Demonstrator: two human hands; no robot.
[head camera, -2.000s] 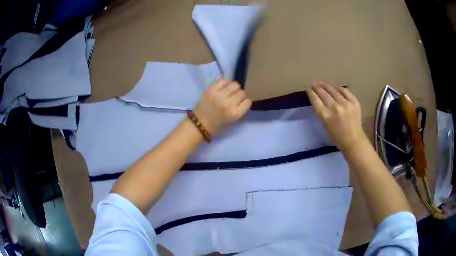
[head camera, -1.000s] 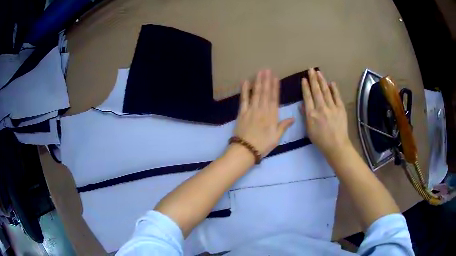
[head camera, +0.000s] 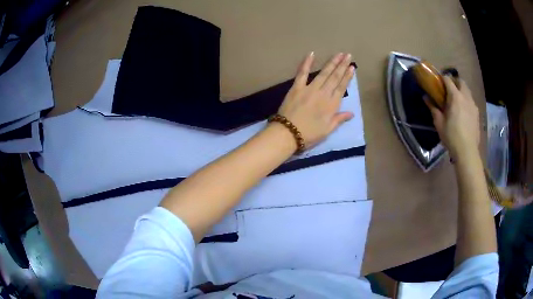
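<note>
The white-backed fused body panels (head camera: 146, 146) lie on the brown cloth, with a pressed-open black seam (head camera: 131, 190) across them. A panel flipped to its black face (head camera: 169, 64) lies at the upper left and narrows into a black strip running right. My left hand (head camera: 318, 99) lies flat, fingers spread, over the right part of that strip and the white beside it, hiding part of both. My right hand (head camera: 459, 114) grips the wooden handle of the steam iron (head camera: 409, 111), which is on the brown cloth right of the garment.
Layered white-and-black garment pieces (head camera: 23, 87) are heaped at the far left. A pale tray-like rest (head camera: 497, 140) is at the right table edge. The yellowish hose (head camera: 497, 195) runs behind my right forearm. A thin stepped seam (head camera: 292, 206) shows low on the panels.
The upper panel has been flipped from white to black face. My right hand has left the strip and taken hold of the iron. My left hand has moved right along the strip and lies flat.
</note>
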